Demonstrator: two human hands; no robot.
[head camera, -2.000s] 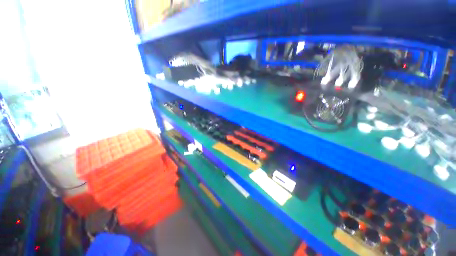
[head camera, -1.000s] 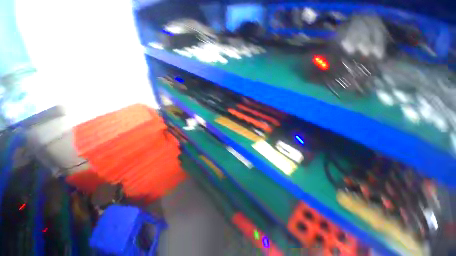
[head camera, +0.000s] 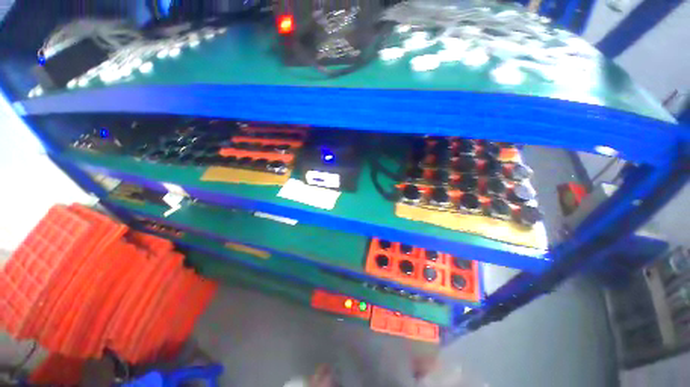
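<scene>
Neither of my hands can be made out. Two small blurred pale-brown shapes lie at the bottom edge, and I cannot tell whether they are feet or something else. In front of me stands a blue rack (head camera: 318, 106) with green-covered shelves. Its middle shelf holds an orange-red tray of round dark items (head camera: 465, 178) at the right and further rows of items at the left. A lower shelf holds an orange-red tray with round black items (head camera: 424, 268). An orange-red strip with yellow and green lights (head camera: 340, 304) is below it.
A leaning stack of orange-red plastic trays (head camera: 98, 280) stands on the floor at the left. Part of a blue stool (head camera: 178, 376) shows at the bottom left. White cables lie on the rack's upper shelf. Grey floor (head camera: 522, 340) and another shelf unit (head camera: 651, 302) are at the right.
The view has turned right and down. The rack now spans the frame, its right end and the floor beyond show, and the tray stack and stool sit further left and lower.
</scene>
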